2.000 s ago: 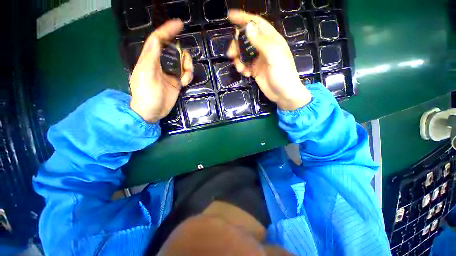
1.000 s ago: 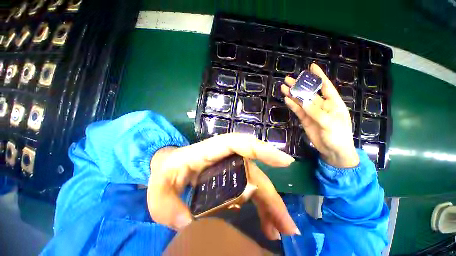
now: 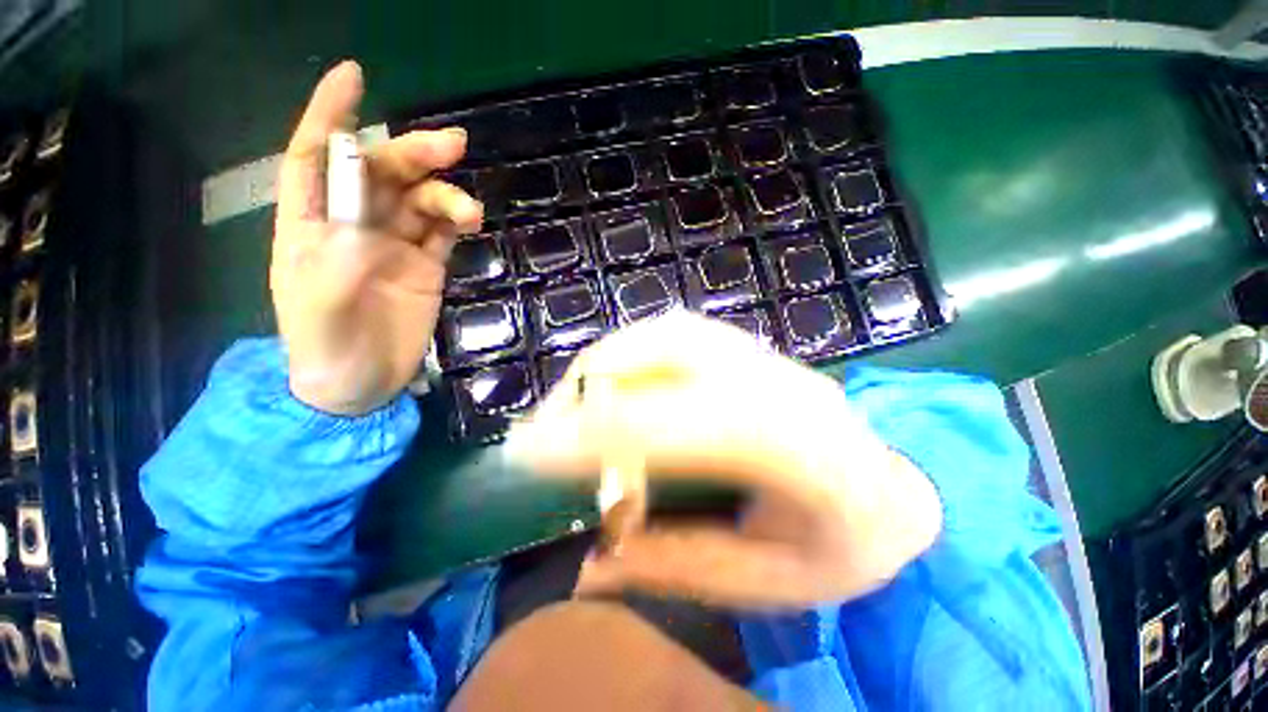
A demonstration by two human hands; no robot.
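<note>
My left hand (image 3: 355, 271) is raised at the left edge of the blister tray, palm up. It holds a small pale block (image 3: 345, 178), seen narrow side on, which looks like a watch unit. My right hand (image 3: 751, 445) is close to the camera, overexposed and blurred, in front of the tray's near edge. A small unit (image 3: 619, 480) shows edge-on between its fingertips, and its face is hidden. The black blister tray (image 3: 668, 118) lies on the green surface with a grid of square pockets. My right hand hides part of its near rows.
Black trays with gold-backed units (image 3: 25, 417) stand at the left edge. A side tray (image 3: 1182, 591) partly filled with units is at the lower right. A cream round item (image 3: 1186, 378) sits at the right bench edge. A pale strip (image 3: 1001, 39) runs along the far side.
My left hand has moved from close to the camera out to the upper left. My right hand has come from over the tray to close in front of the camera. The view has shifted right.
</note>
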